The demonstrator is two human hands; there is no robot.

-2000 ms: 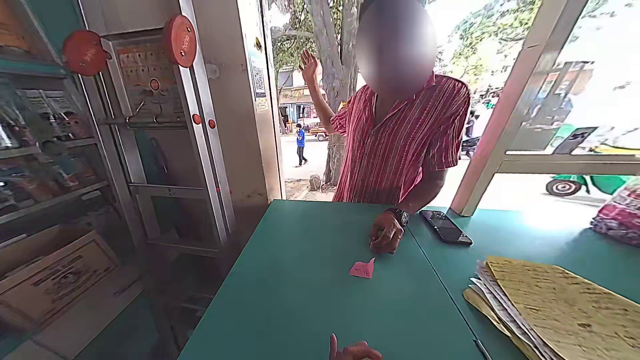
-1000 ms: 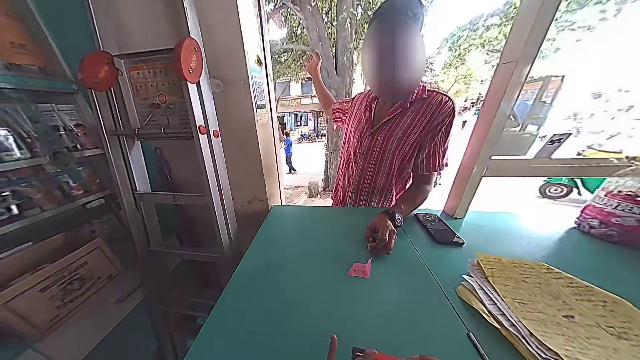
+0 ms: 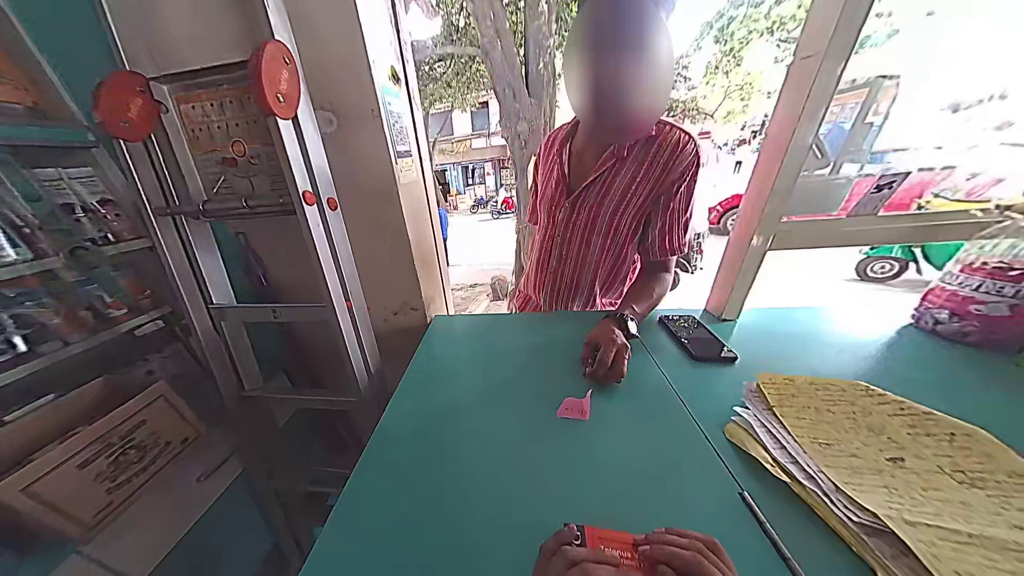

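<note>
At the bottom edge of the head view, my left hand [image 3: 572,554] and my right hand [image 3: 684,552] grip the two ends of a small red and orange printed packet [image 3: 612,546]. Beyond them a pink paper slip [image 3: 574,406] with handwriting lies on the green counter [image 3: 496,464]. Another person's fist [image 3: 607,352], with a wristwatch, rests on the counter just past the slip. A black smartphone [image 3: 698,338] lies to the right of that fist.
Yellow handwritten sheets [image 3: 896,456] are stacked at right, beside a pen [image 3: 770,532]. A person in a striped shirt [image 3: 612,224] stands across the counter. A plastic bag [image 3: 976,288] sits far right; an aluminium ladder [image 3: 300,184] and a cardboard box [image 3: 112,456] are at left.
Both my hands are now on the red and orange packet; two seconds ago one hand showed without it. The other person's raised arm is no longer up in view.
</note>
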